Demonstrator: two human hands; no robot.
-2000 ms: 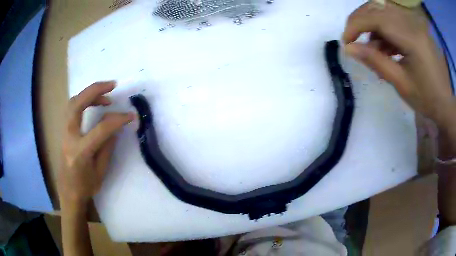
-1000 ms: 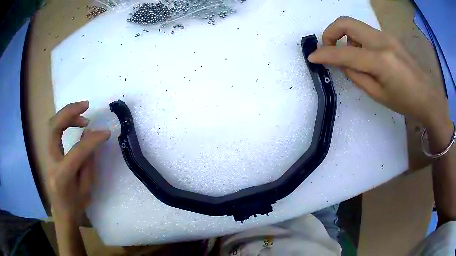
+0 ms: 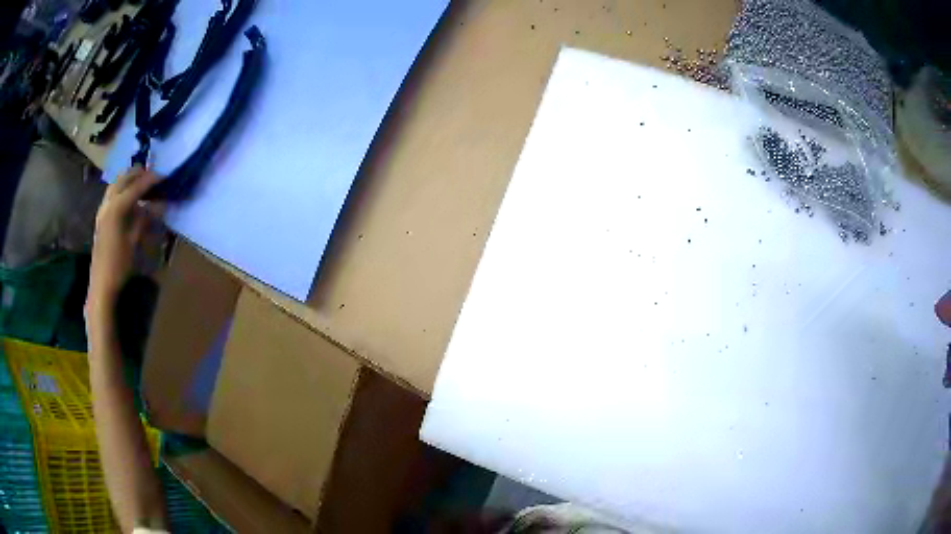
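A black curved frame (image 3: 227,117) lies at the upper left over a blue sheet (image 3: 302,136), close to other black frames (image 3: 198,71). My left hand (image 3: 130,214) is at its near end, with the fingers closed around it; the fingertips are partly hidden. Only a small dark part of my right hand (image 3: 945,309) shows at the right edge, cut off by the picture's rim. The white foam sheet (image 3: 584,292) carries loose dark balls and an open clear plastic bag (image 3: 824,156) with many small metal balls, some spilled around it.
An open brown carton (image 3: 282,386) stands below the bench edge. A yellow crate (image 3: 78,448) is at the lower left. More black parts (image 3: 115,52) lie at the far left. Brown board (image 3: 438,177) shows between the sheets. A pale rounded container (image 3: 928,130) is at the upper right edge.
The view has swung left. The black frame that lay on the foam sheet between my hands is gone from there. My left hand is now on a frame over the blue sheet; my right hand is mostly out of view.
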